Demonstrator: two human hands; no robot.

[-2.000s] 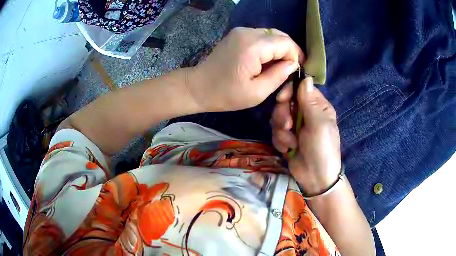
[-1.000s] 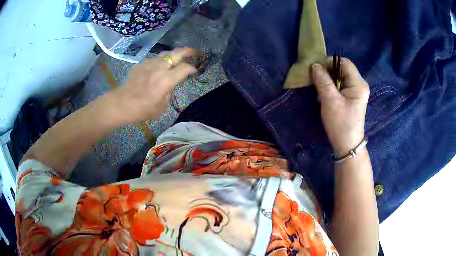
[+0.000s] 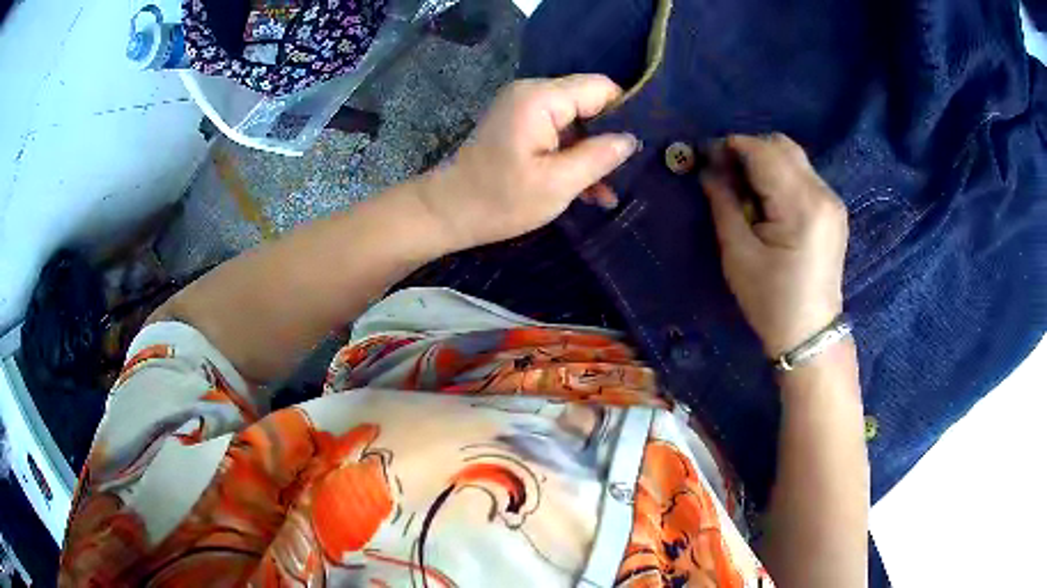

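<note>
The dark blue denim garment point(image 3: 953, 287) fills the right side, with pale topstitching. My left hand point(image 3: 528, 161) is at its upper left edge, thumb above and fingers partly under the cloth, holding the edge where the narrow khaki strip point(image 3: 657, 52) runs into my fingers. A pale round button point(image 3: 680, 157) lies on the cloth between my hands. My right hand point(image 3: 786, 236) is curled just right of this button, fingertips close to it. The snips in it are mostly hidden; only a small dark and yellowish bit shows. A dark button point(image 3: 680, 342) is lower down.
A brass-coloured button point(image 3: 870, 427) sits near the garment's lower right edge. A floral cloth bag point(image 3: 287, 46) and a blue-capped bottle point(image 3: 147, 41) are in a clear container at upper left. The speckled floor point(image 3: 402, 126) shows beyond my left arm. A white surface point(image 3: 976, 505) is at lower right.
My left hand swung away left, then came back to the garment edge. The khaki piece, broad before, now shows only as a thin edge, and the pale button has come into view.
</note>
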